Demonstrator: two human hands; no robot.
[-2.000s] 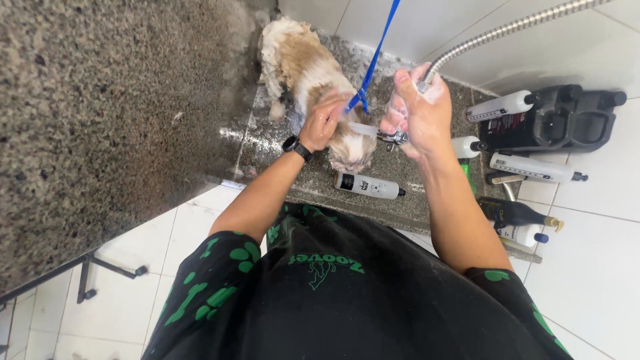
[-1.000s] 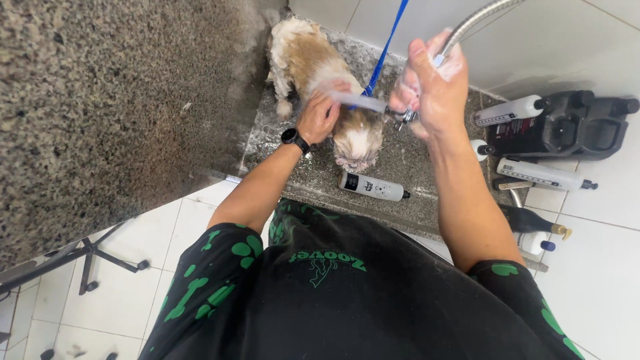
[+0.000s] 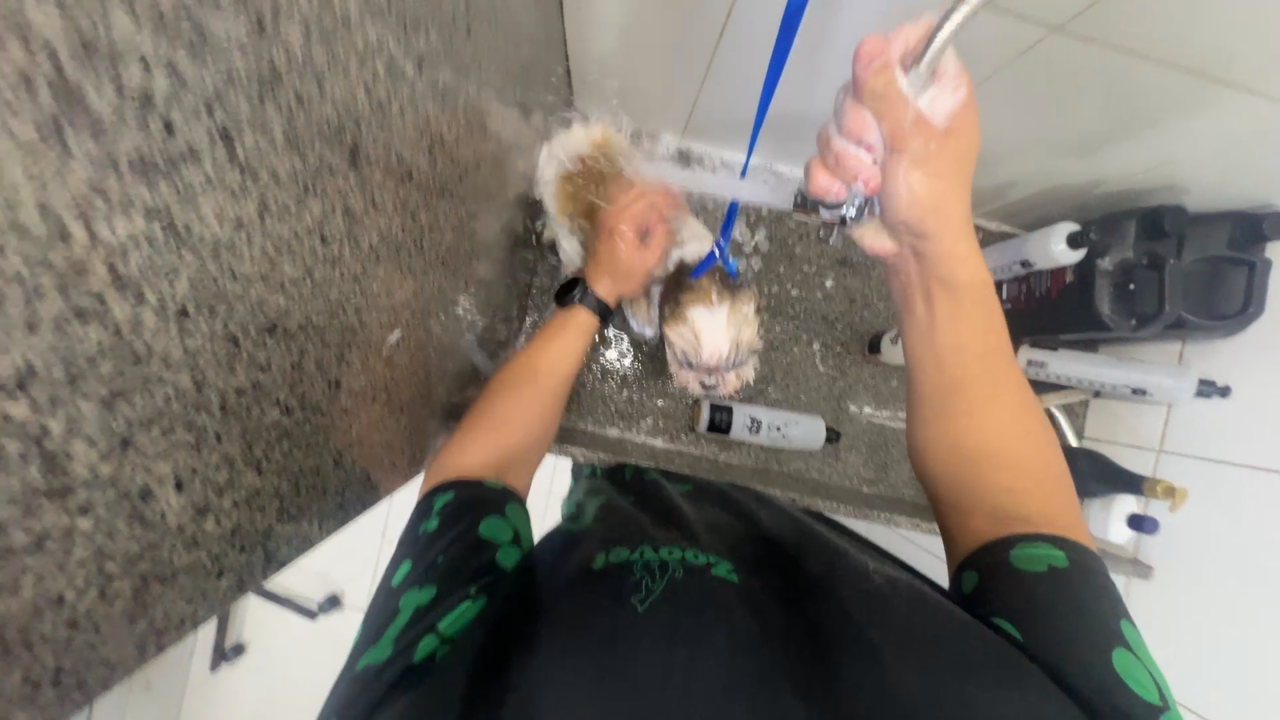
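A wet brown-and-white dog [image 3: 712, 335] stands on the speckled stone tub floor, its head toward me. A blue leash [image 3: 770, 95] runs up from its neck. My left hand [image 3: 635, 238], blurred, lies against the fur of its back or side, fingers loosely spread, with a dark watch on the wrist. To the right and above the dog, my soapy right hand [image 3: 895, 135] is closed around the handle of a shower sprayer [image 3: 845, 208] with a metal hose [image 3: 945, 40]. Water sprays leftward from it onto the dog. A grey-white bottle [image 3: 768, 425] lies on its side before the dog's head.
At the right are black jugs [image 3: 1140, 275], several white bottles lying down, one of them a long bottle [image 3: 1110, 372], and a black bottle with a gold pump [image 3: 1110, 475]. A granite wall [image 3: 250, 250] rises at the left. The tub's front edge [image 3: 840, 487] runs before my body.
My left hand has moved from the dog's head or neck to its body. The sprayer's water now reaches farther back along the dog. The dog's face now points more toward me.
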